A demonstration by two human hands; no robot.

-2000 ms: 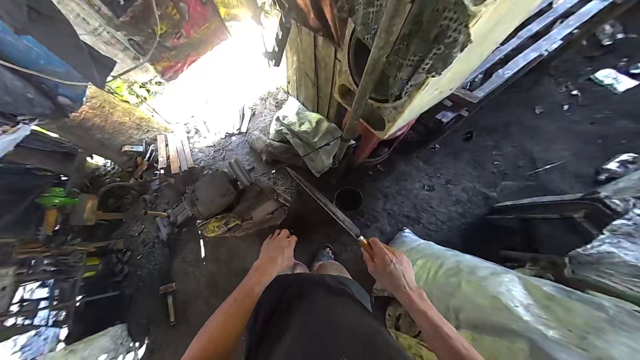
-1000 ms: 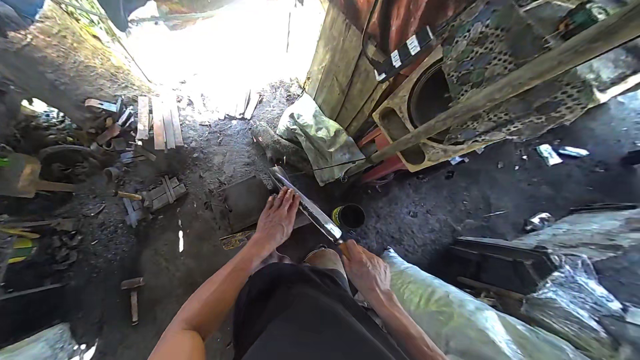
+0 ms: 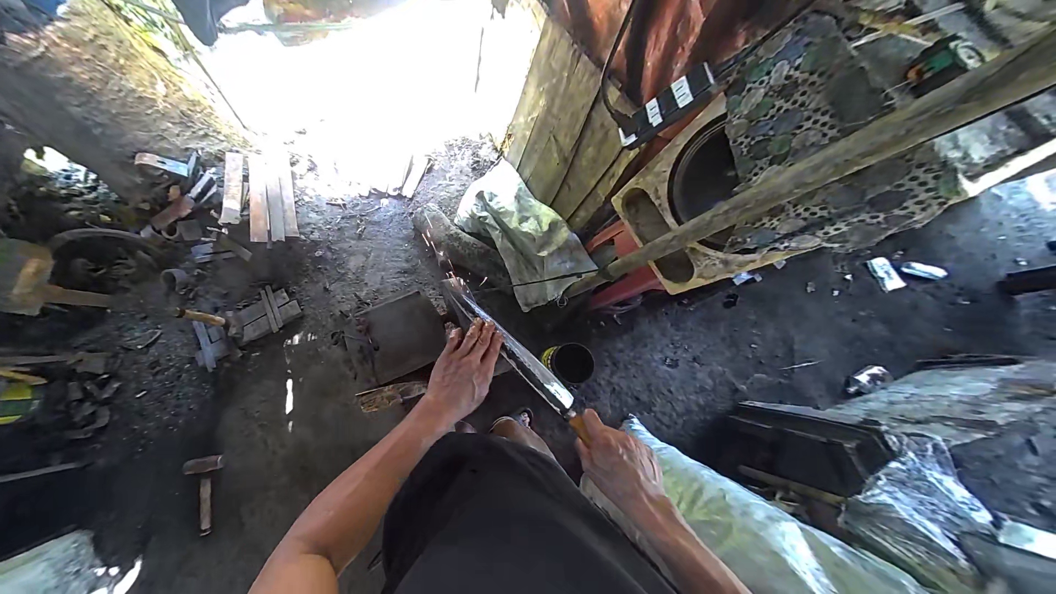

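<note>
A long steel machete-like blade [image 3: 524,363] slants from upper left to lower right in front of my legs. My right hand [image 3: 619,462] is closed around its wooden handle [image 3: 580,426]. Flat on the blade's upper part lies my left hand [image 3: 466,367], its fingers stretched over the metal. Sparks or bright specks [image 3: 437,252] show beyond the blade's far end, near a dark block-like object [image 3: 402,337] on the ground. What the blade's far end touches cannot be told. Just right of the blade stands a small dark bucket [image 3: 569,363] with a yellow side.
A hammer [image 3: 204,487] lies on the dirt floor at left, with another wooden handle [image 3: 200,317] by metal scraps. Boards [image 3: 268,198] lie farther off. A pale sack [image 3: 520,231] is ahead, a large filled sack [image 3: 767,528] at right. A wooden pole [image 3: 784,177] crosses the upper right.
My left hand, raised off the blade two seconds ago, now rests on it. Specks have appeared beyond the blade's far end. The view has shifted.
</note>
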